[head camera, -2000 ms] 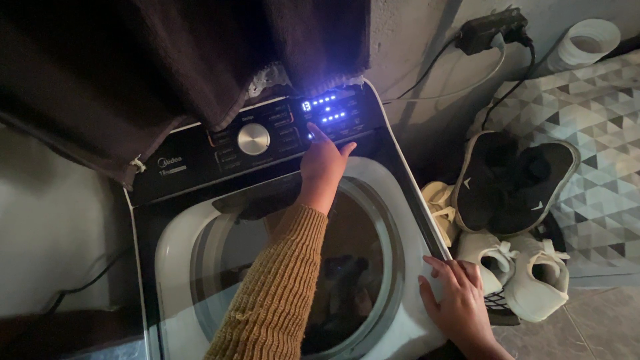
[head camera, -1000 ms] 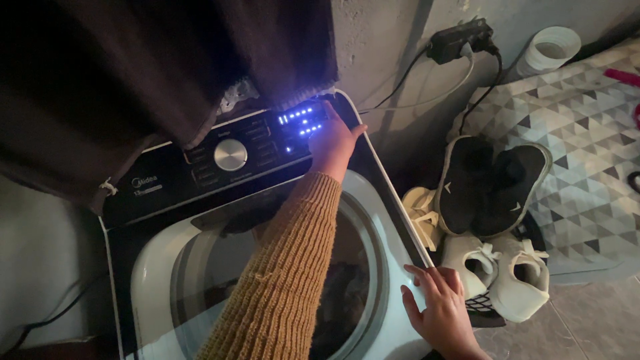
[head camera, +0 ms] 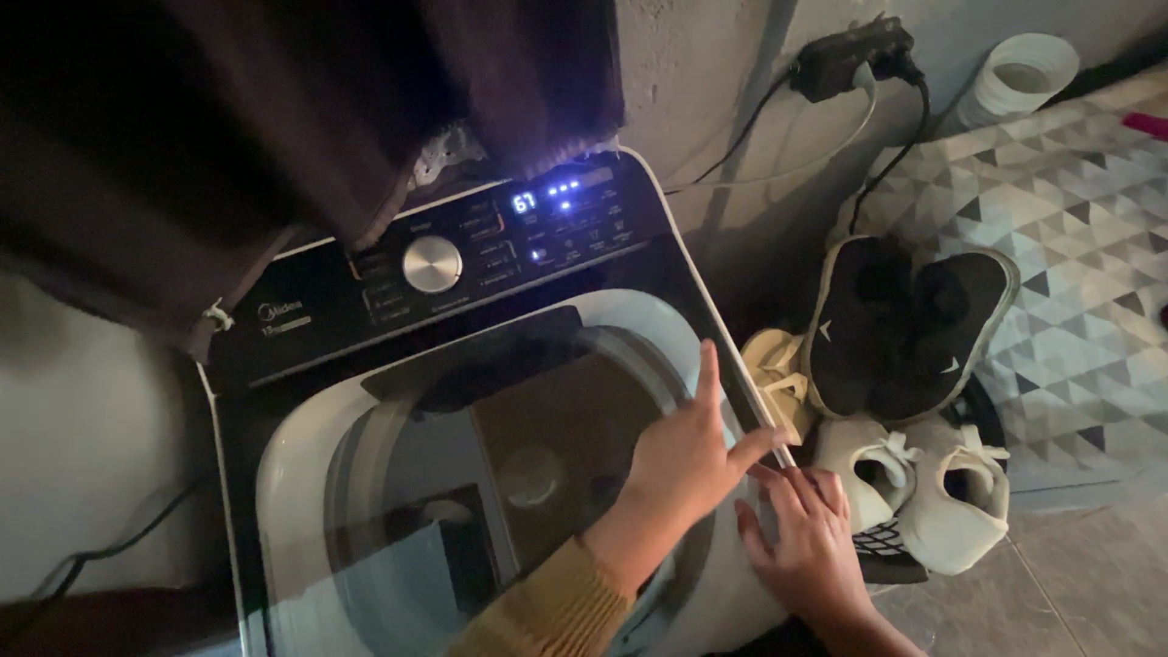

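Note:
A top-loading Midea washing machine (head camera: 301, 401) stands below me, its glass lid (head camera: 547, 438) down. Its control panel (head camera: 511, 242) carries a silver knob (head camera: 432, 265) and a lit display (head camera: 524, 203) reading 67, with several small lights. One hand, in a ribbed mustard sleeve, comes from the lower middle; I take it as my left hand (head camera: 684, 456). It is over the lid's right side, index finger extended, thumb out, holding nothing. My right hand (head camera: 808, 538) rests on the machine's right edge, fingers near the left thumb; whether they touch is unclear.
A dark curtain (head camera: 319, 109) hangs over the panel's back edge. Black shoes (head camera: 912, 319), white shoes (head camera: 954, 497) and beige sandals (head camera: 776, 383) sit at the machine's right. Behind them are a triangle-patterned cover (head camera: 1077, 274), a white tub (head camera: 1022, 78) and plugged-in adapters (head camera: 849, 59) with cords.
My left hand has moved from the control panel down and right, over the lid beside my right hand. The display showed 13 two seconds ago and now shows 67, with fewer lights beside it.

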